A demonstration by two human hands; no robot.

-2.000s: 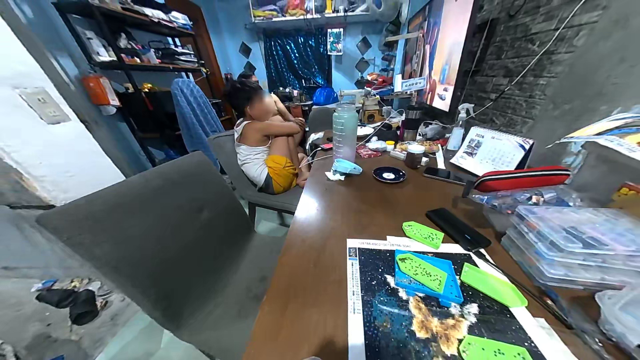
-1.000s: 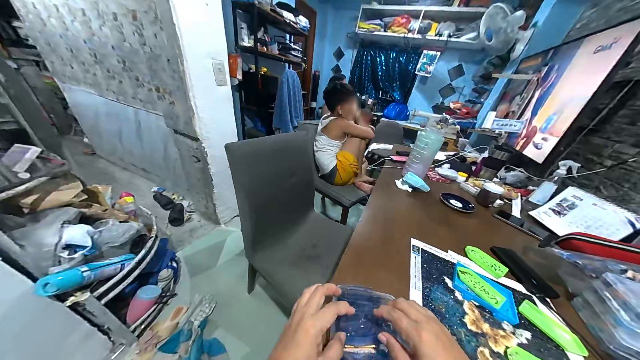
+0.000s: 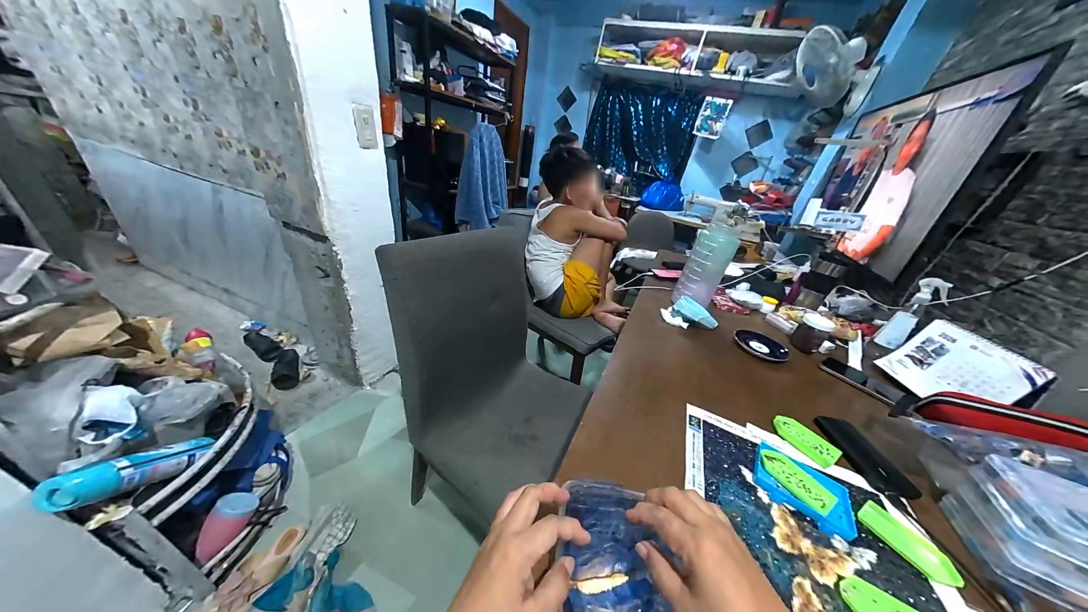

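Observation:
My left hand (image 3: 525, 551) and my right hand (image 3: 699, 548) grip the two sides of a clear plastic container (image 3: 605, 510) with dark blue contents, at the near edge of the brown table (image 3: 637, 399). To the right of my right hand lies a printed sheet with a starry picture (image 3: 722, 459). On it rest a blue tray (image 3: 837, 510) holding a green speckled tray (image 3: 797, 481), and more green trays (image 3: 909, 542). Another green tray (image 3: 806, 440) lies near the sheet's far edge. What exactly is in the container cannot be told.
A black phone (image 3: 867, 456) and stacked clear plastic boxes (image 3: 1011, 510) lie at the right. Farther back are a small dark plate (image 3: 762, 345), a large bottle (image 3: 707, 255) and a desk calendar (image 3: 965, 361). A grey chair (image 3: 463, 323) stands left; a person (image 3: 569, 246) sits beyond.
Two seconds ago no container was in sight; one second ago both hands were on it, as they are now, with small shifts of the fingers. The view has swung left since the first frame.

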